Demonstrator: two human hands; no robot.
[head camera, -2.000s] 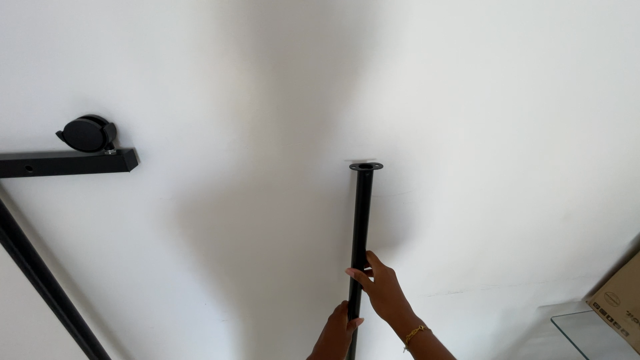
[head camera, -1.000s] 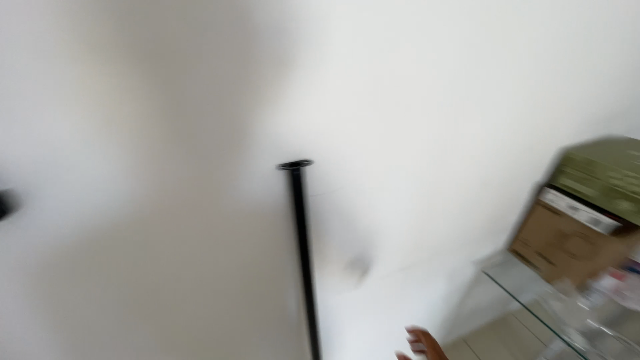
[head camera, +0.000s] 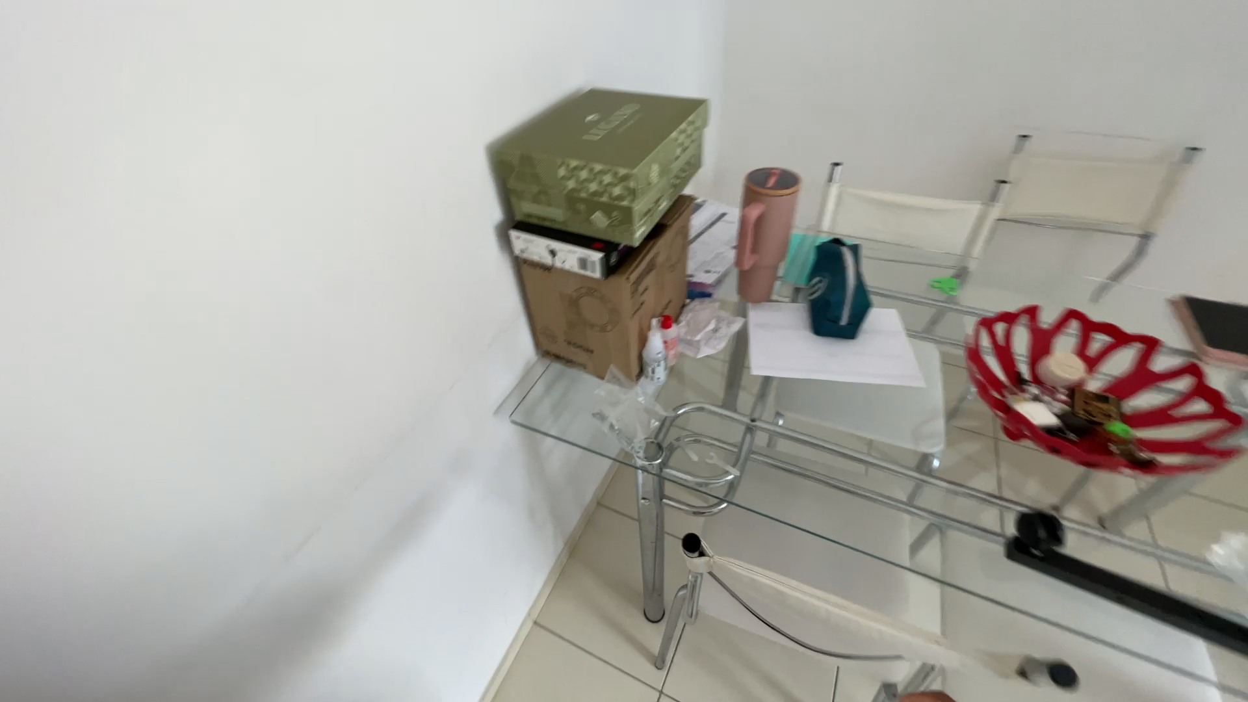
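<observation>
Only a small bit of one hand shows at the bottom edge, by a white chair; which hand it is and what it holds cannot be told. A glass table (head camera: 819, 538) with chrome legs fills the right half. On it at the right lies a black metal bar (head camera: 1121, 590) with a black caster wheel (head camera: 1039, 529) at its end. A red openwork bowl (head camera: 1185, 458) holding small items stands behind the bar. White paper (head camera: 780, 346) lies under a teal pouch (head camera: 838, 292), beside a pink tumbler (head camera: 767, 239). The black flanged pole is out of view.
A green box (head camera: 604, 156) rests on a cardboard box (head camera: 585, 317) at the table's wall-side corner. Small bottles (head camera: 655, 353) and clear plastic bags (head camera: 629, 409) are beside them. White chairs (head camera: 902, 219) surround the table, one (head camera: 809, 614) at its near edge.
The view has swung far right, from the wall and black pole to the glass table. Both hands were on the pole two seconds ago; one second ago it had no hand on it.
</observation>
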